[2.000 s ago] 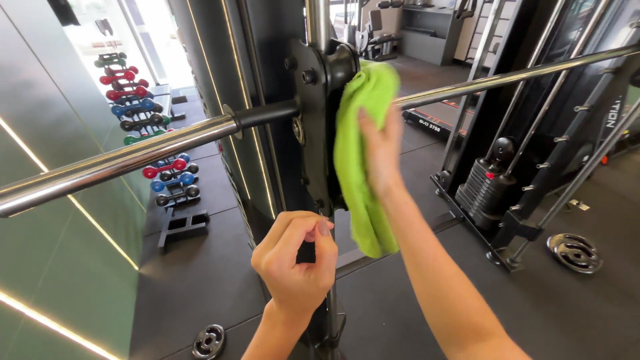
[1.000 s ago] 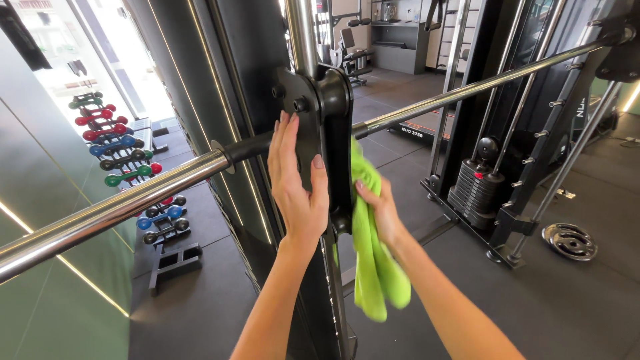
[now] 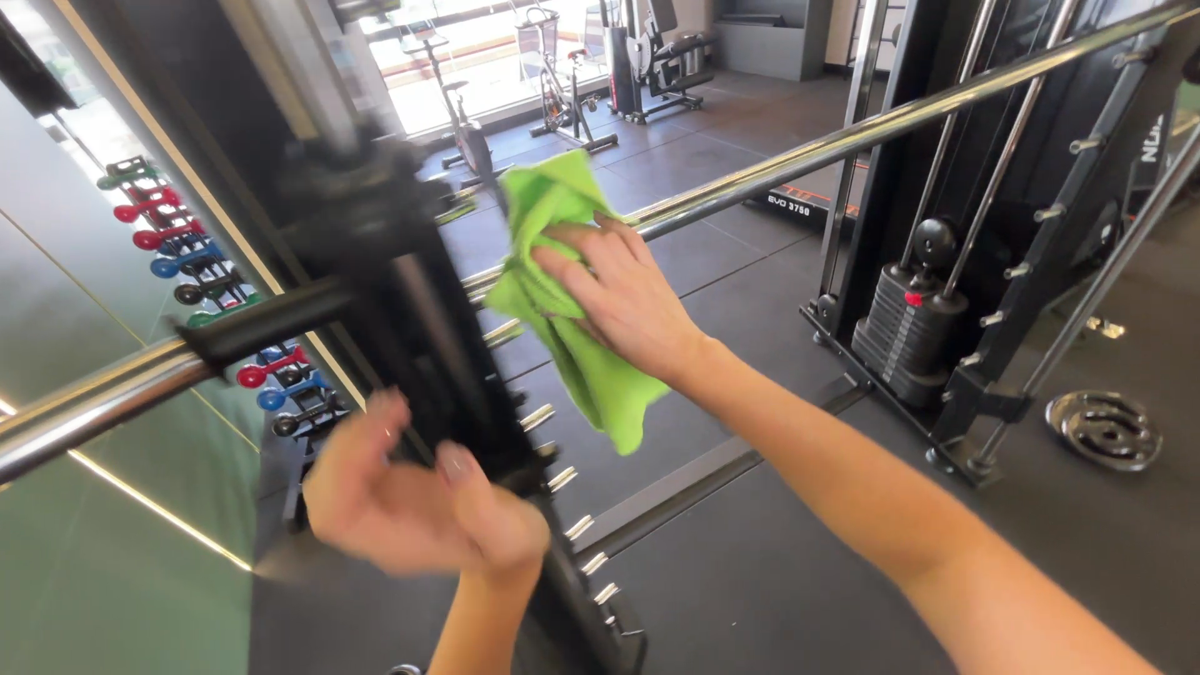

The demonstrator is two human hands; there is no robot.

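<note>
A bright green cloth [image 3: 572, 291] is bunched under my right hand [image 3: 623, 295], which presses it around the chrome barbell [image 3: 806, 155] of a rack machine, just right of the black upright. My left hand [image 3: 422, 497] is blurred, held in front of the black upright [image 3: 403, 328] with thumb and fingers apart and nothing between them. The bar's black sleeve [image 3: 272, 323] and its chrome left end [image 3: 103, 398] lie up and left of that hand. The part of the bar under the cloth is hidden.
Several colored dumbbells stand on a rack [image 3: 309, 422] at left. Metal pegs [image 3: 562, 479] stick out from the upright. A weight stack [image 3: 905, 333] is at right, with a chrome weight plate [image 3: 1104, 429] on the floor. Exercise bikes [image 3: 561, 94] and a treadmill [image 3: 797, 202] stand behind.
My right hand has brought the green cloth up from beside the black bracket onto the bar. My left hand has come away from the bracket and dropped lower. The view has shifted and tilted.
</note>
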